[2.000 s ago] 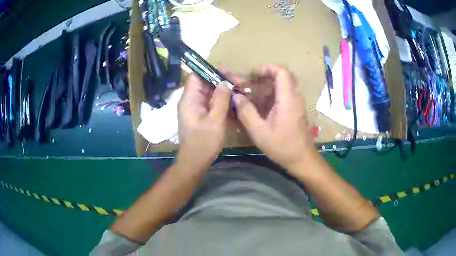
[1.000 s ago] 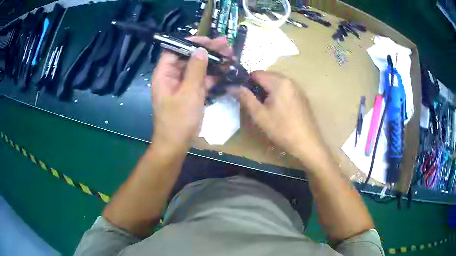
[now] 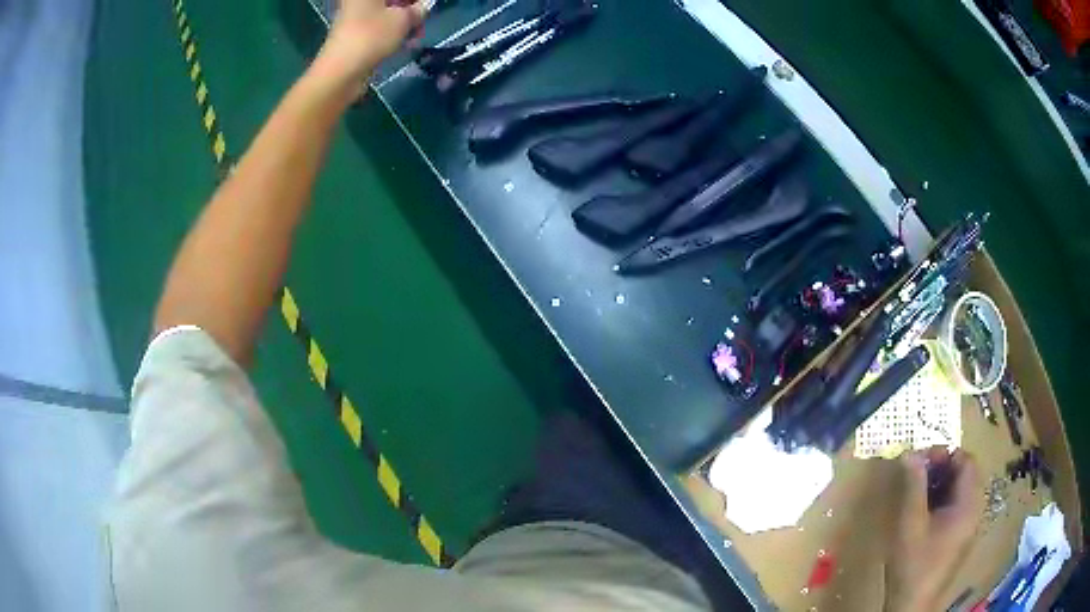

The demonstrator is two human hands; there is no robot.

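My left hand (image 3: 373,26) is at the top edge of the view, partly cut off, beside slim dark and silvery strips (image 3: 502,46) at the bench's far left; what it holds cannot be made out. My right hand (image 3: 926,526) is blurred, over the cardboard box (image 3: 843,538) at the lower right. Its fingers are near a dark patch, and I cannot tell whether it holds anything. Black shells (image 3: 669,221) lie side by side on the bench between the hands.
The box holds a white cloth (image 3: 769,481), a dotted white sheet (image 3: 908,412), a tape roll (image 3: 977,343), black parts (image 3: 855,389), a red piece (image 3: 821,570) and part of a blue tool (image 3: 1026,582). Wired parts with pink bits (image 3: 727,362) lie beside the box.
The view has swung left along the bench. My hands have moved far apart: the left to the bench's far left, the right over the box. The black handle no longer shows between them.
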